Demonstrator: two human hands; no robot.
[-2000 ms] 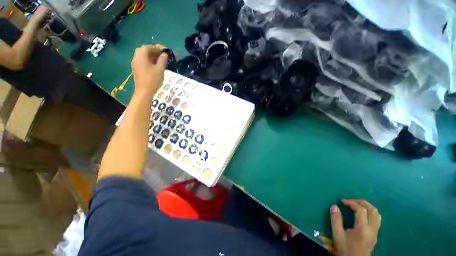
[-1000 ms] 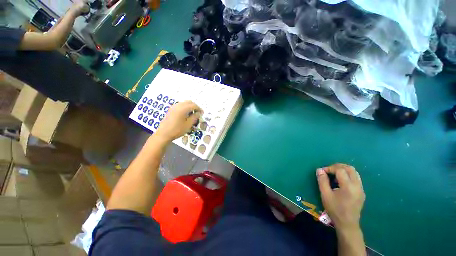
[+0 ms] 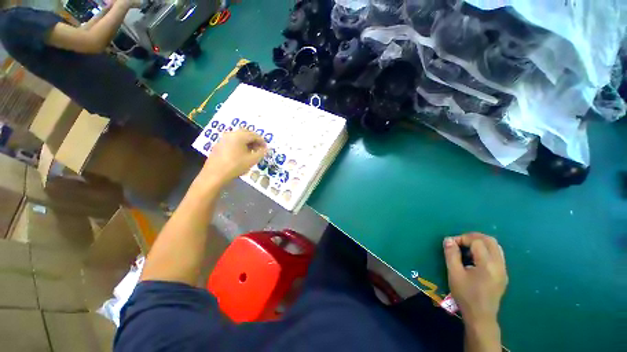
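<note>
The white parts tray [image 3: 284,122] lies at the bench edge, with rows of round holes, some filled with dark blue-black modules [image 3: 236,124]. My left hand [image 3: 236,152] is over the tray's near side, its fingertips pinched just above the modules; whether they hold one is hidden. My right hand [image 3: 478,270] rests on the green mat at lower right, fingers curled. A dark patch shows between its thumb and fingers; I cannot tell if it is a part or shadow. A pale ring [image 3: 315,101] lies at the tray's far edge.
Black housings [image 3: 357,75] are heaped beyond the tray, beside layered plastic film [image 3: 505,127]. A black dome [image 3: 560,168] lies at the pile's right end. A red stool [image 3: 251,278] and cardboard boxes [image 3: 75,148] are below the bench. Another person's arm [image 3: 86,34] is at upper left.
My left hand has moved from the black housings back over the tray. My right hand stays on the mat, its fingers more curled. The view has shifted.
</note>
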